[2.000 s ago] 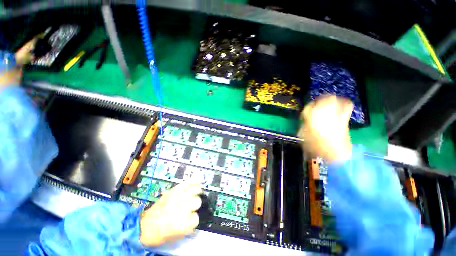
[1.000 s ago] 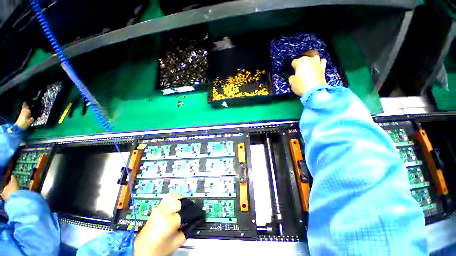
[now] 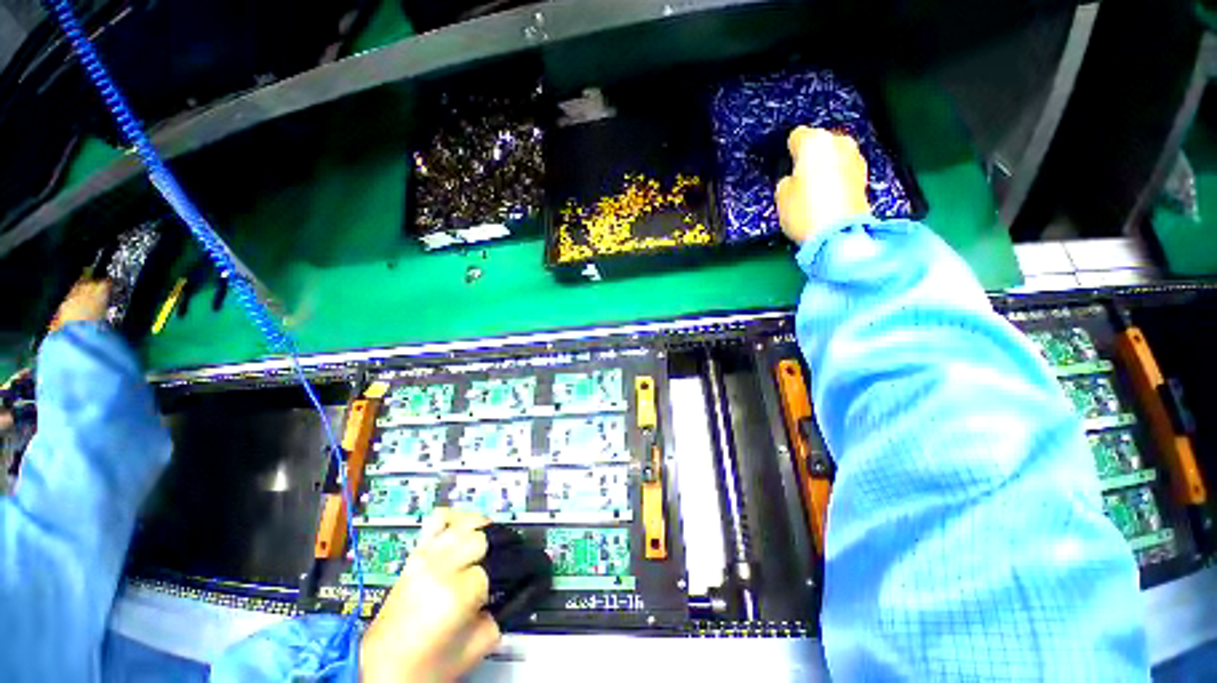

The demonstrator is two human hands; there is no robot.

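My right hand (image 3: 824,184) reaches into the bin of blue-violet components (image 3: 761,114); its fingertips are hidden among the pieces, so I cannot tell what they hold. My left hand (image 3: 434,594) is over the front edge of the carrier (image 3: 654,607), with black-covered fingertips in front of the bottom row of green circuit boards (image 3: 589,552). Its fingers are bent, and I cannot tell whether they hold anything. Orange-brown clamps (image 3: 651,520) stand at both sides of the carrier.
A bin of yellow components (image 3: 627,220) and a bin of dark leaded components (image 3: 474,174) stand on the green mat (image 3: 334,300). A blue coiled cord (image 3: 174,194) hangs at left. Another worker's sleeve (image 3: 80,440) is at far left. Another carrier (image 3: 1088,320) lies right.
My right hand has moved from the bin's front edge into the blue-violet pieces. The view has shifted. My left hand stays at the bottom boards. The other worker's arm has moved over the conveyor.
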